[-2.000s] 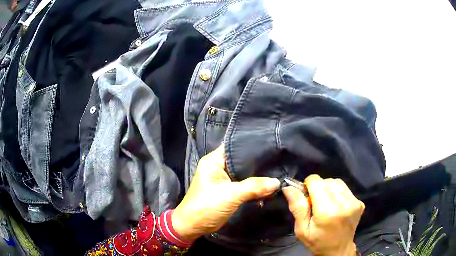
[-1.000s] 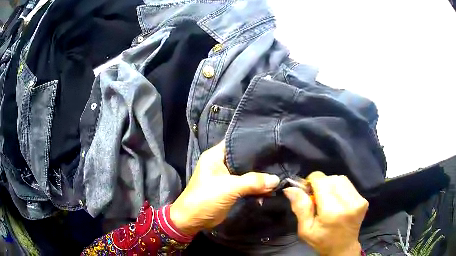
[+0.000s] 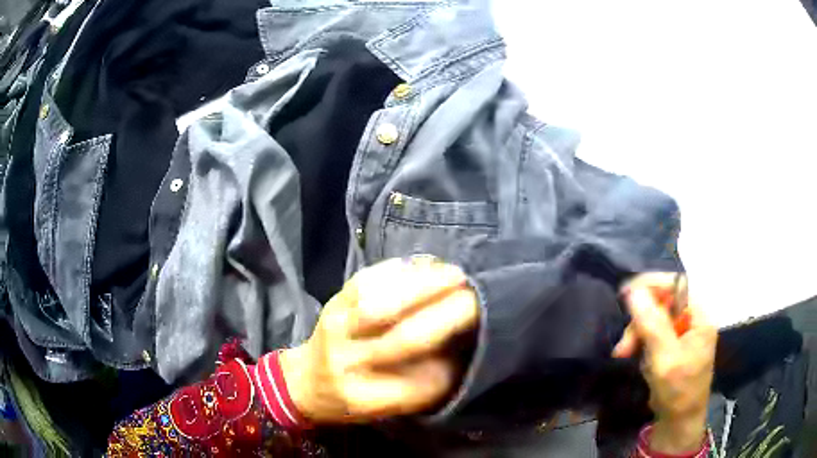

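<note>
A dark grey-black denim jacket part [image 3: 546, 313] with a stitched edge lies in front of me, blurred. My left hand [image 3: 390, 344] is closed around its stitched left edge, fingers curled, some fingertips hidden. My right hand [image 3: 667, 349] is at the right end of the dark cloth, fist partly closed around orange-red thread snips [image 3: 683, 313], mostly hidden in the fist. Under the dark part lies the grey denim jacket front [image 3: 439, 170] with a chest pocket, placket and brass-coloured buttons.
More grey-black jackets [image 3: 179, 54] are heaped at the left, with black lining and a grey sleeve [image 3: 237, 224] on top. The white table [image 3: 717, 134] with a curved edge is at the right. Dark cloth with yellow-green embroidery [image 3: 766, 429] hangs below the edge.
My right hand with the snips has moved right and up, away from the seam. My left hand has turned over at the edge. The dark part has shifted right and down, uncovering the chest pocket.
</note>
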